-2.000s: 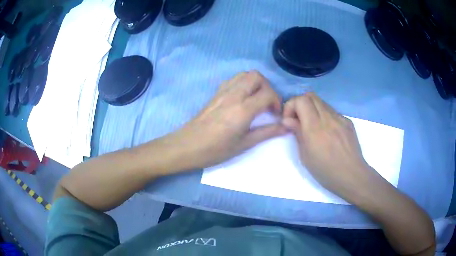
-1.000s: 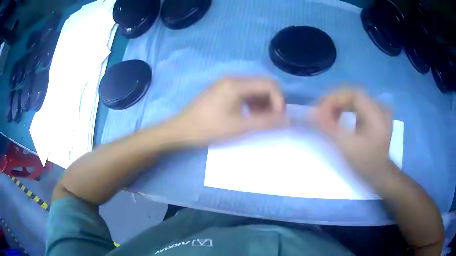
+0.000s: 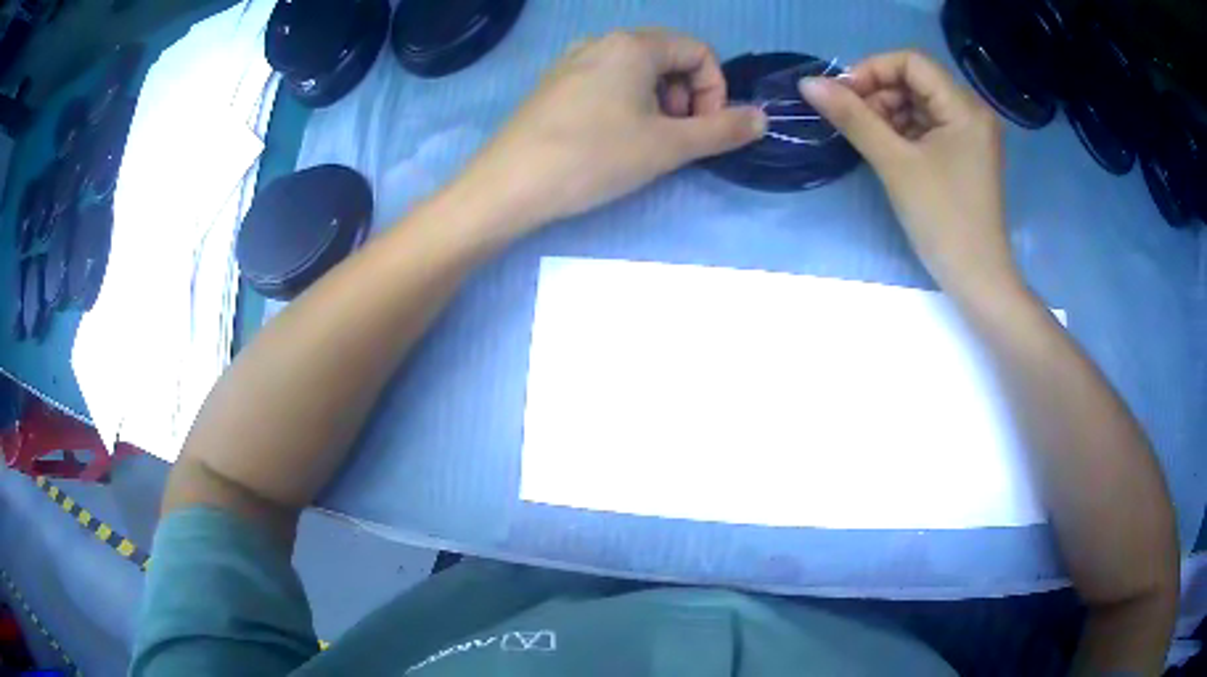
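Observation:
My left hand (image 3: 622, 113) and my right hand (image 3: 920, 132) pinch a thin clear film (image 3: 798, 117) between their fingertips. The film shows mainly by its bright edges and shine. It is held over a round black part (image 3: 781, 165) on the pale blue foam mat (image 3: 437, 397); whether it touches the part I cannot tell. A bright white sheet (image 3: 781, 397) lies flat nearer to me, below both hands, with my right forearm over its right end.
More round black parts stand at the mat's left (image 3: 307, 228), upper left (image 3: 457, 27) and upper right (image 3: 1006, 60). A stack of white sheets (image 3: 172, 238) lies left of the mat, with smaller black discs (image 3: 66, 238) beyond it. A red object (image 3: 60, 443) is below the bench.
Both hands have moved up and away from me, from over the white sheet to over the round black part. The film now shows between them, and the sheet is mostly uncovered.

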